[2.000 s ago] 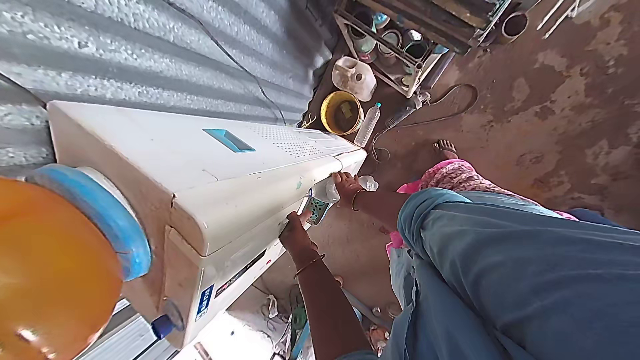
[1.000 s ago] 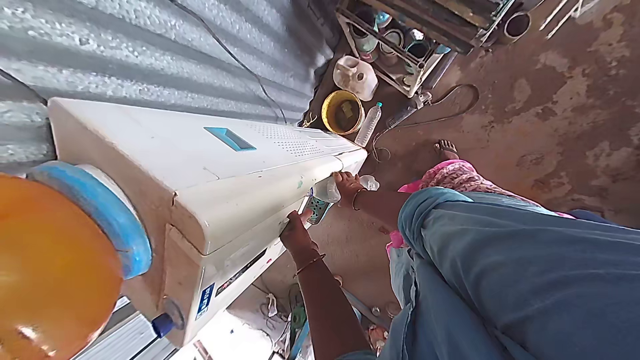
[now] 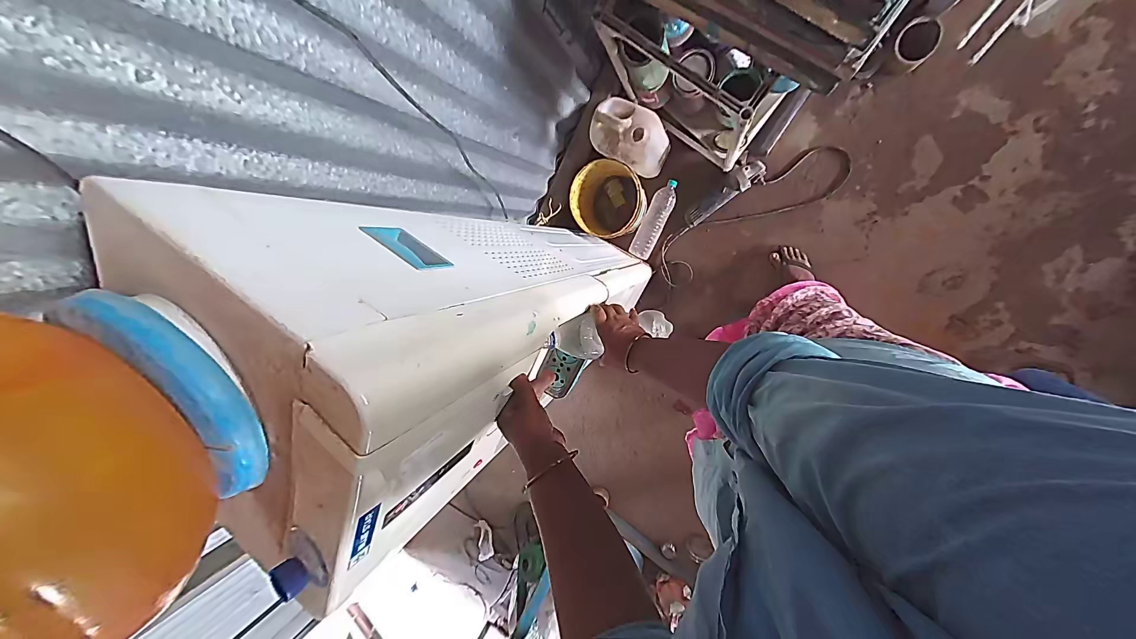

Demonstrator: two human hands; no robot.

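A tall white plastic appliance [image 3: 479, 302], with an orange rounded vessel [image 3: 98, 479] on a blue ring [image 3: 177, 382] at its top end, runs across the view. My left hand [image 3: 526, 413] rests at its front edge, fingers bent by a recess, beside a teal perforated piece [image 3: 564, 371]. Farther along the same side, my right hand [image 3: 616, 333] touches the appliance near a clear plastic piece [image 3: 581, 339]; its fingertips are partly hidden. Another clear plastic piece [image 3: 655, 324] shows beyond that hand. Whether either hand grips anything is not clear.
A corrugated metal wall [image 3: 266, 98] stands behind the appliance. Near its base are a yellow bucket [image 3: 608, 197], a plastic jug [image 3: 628, 136] and a clear bottle [image 3: 654, 219]. A metal rack [image 3: 732, 146] holds containers; a strap [image 3: 821, 200] lies on the floor.
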